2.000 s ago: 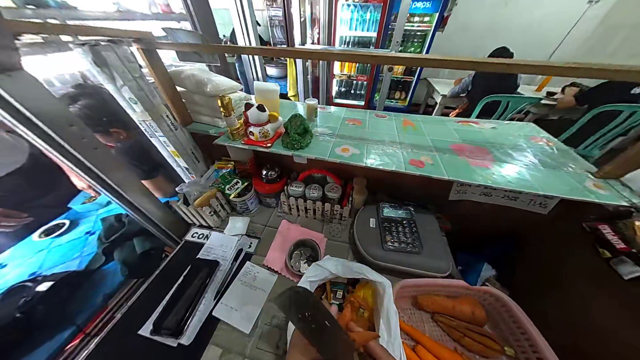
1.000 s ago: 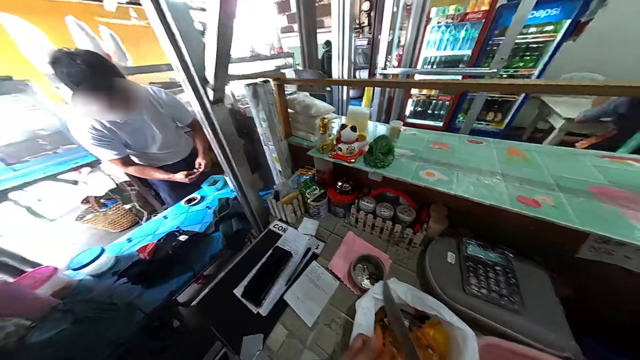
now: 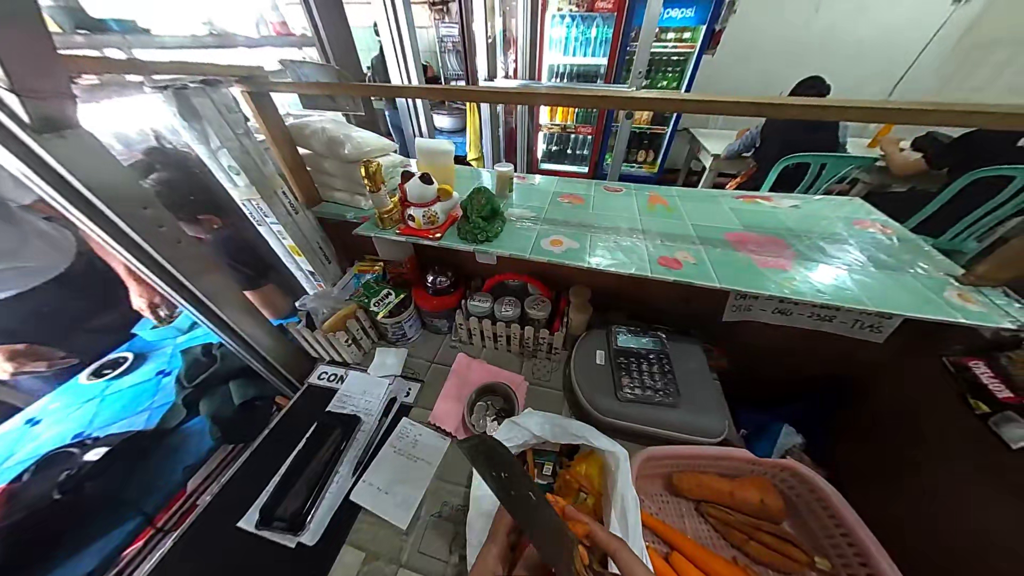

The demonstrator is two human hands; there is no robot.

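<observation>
At the bottom, over a white plastic bag (image 3: pixel 616 472), my right hand (image 3: pixel 612 548) is closed at the handle end of a knife (image 3: pixel 512 488) with a broad dark blade. The handle is mostly hidden. My left hand (image 3: pixel 494 548) is under the blade, curled on a carrot (image 3: pixel 566 514); the blade covers much of this grip. Orange scraps and a small dark packet lie inside the bag. To the right, a pink plastic basket (image 3: pixel 832 500) holds a thick carrot (image 3: pixel 730 494), thinner carrots (image 3: pixel 692 552) and brownish ones (image 3: pixel 756 536).
Beyond the bag are a metal cup of coins (image 3: pixel 490 408), a pink cloth (image 3: pixel 460 388) and a calculator (image 3: pixel 642 364) on a grey case. A phone (image 3: pixel 308 472) and papers lie left. Behind stands a raised counter (image 3: pixel 624 232) with a lucky-cat figurine (image 3: pixel 424 200). People are beyond the glass and at tables.
The view has swung left and back again. The knife, pointing up over the bag one second ago, now slants to the upper left across my left hand.
</observation>
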